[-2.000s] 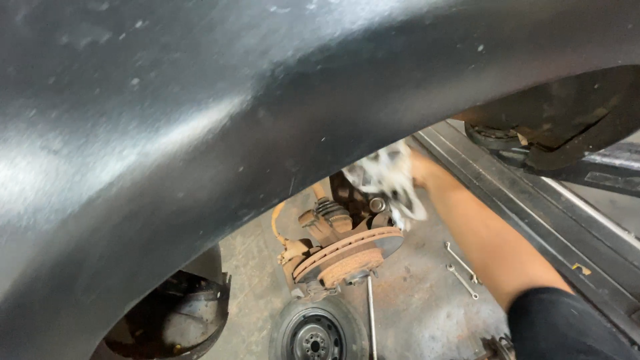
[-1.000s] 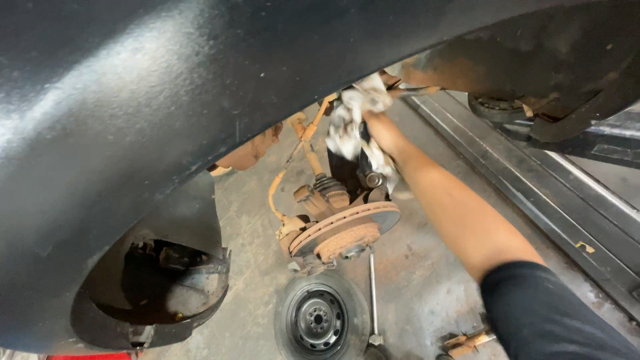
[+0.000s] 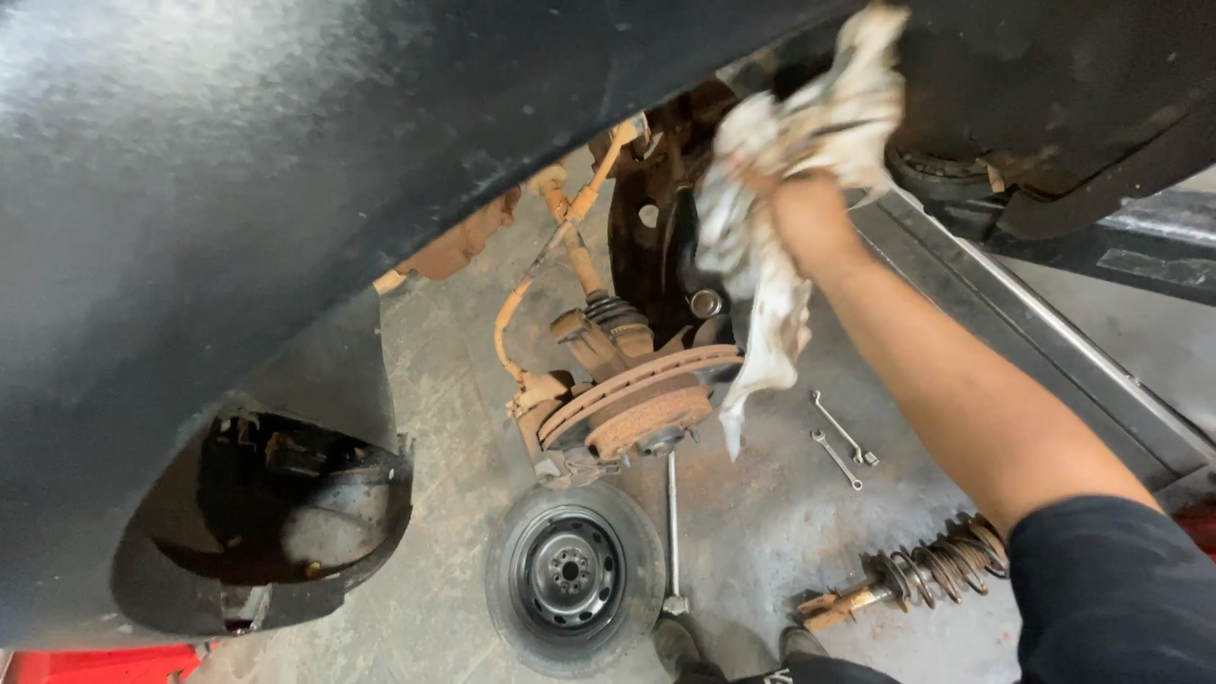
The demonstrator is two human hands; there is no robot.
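My right hand is closed on a soiled white rag, blurred by motion, at the upper right of the wheel well. One end of the rag hangs down beside the rusty brake disc. Left of the rag are a dark suspension arm with a round bushing, a drive axle's ribbed rubber boot and a brake hose coated in orange dirt. My left hand is not in view.
A black car fender fills the upper left. On the floor lie a wheel, two wrenches and a strut with a coil spring. A long metal bar stands below the disc. A lift ramp runs at right.
My right hand has moved with the rag away from beside the suspension parts, up and to the right. The strut on the floor has come into fuller view.
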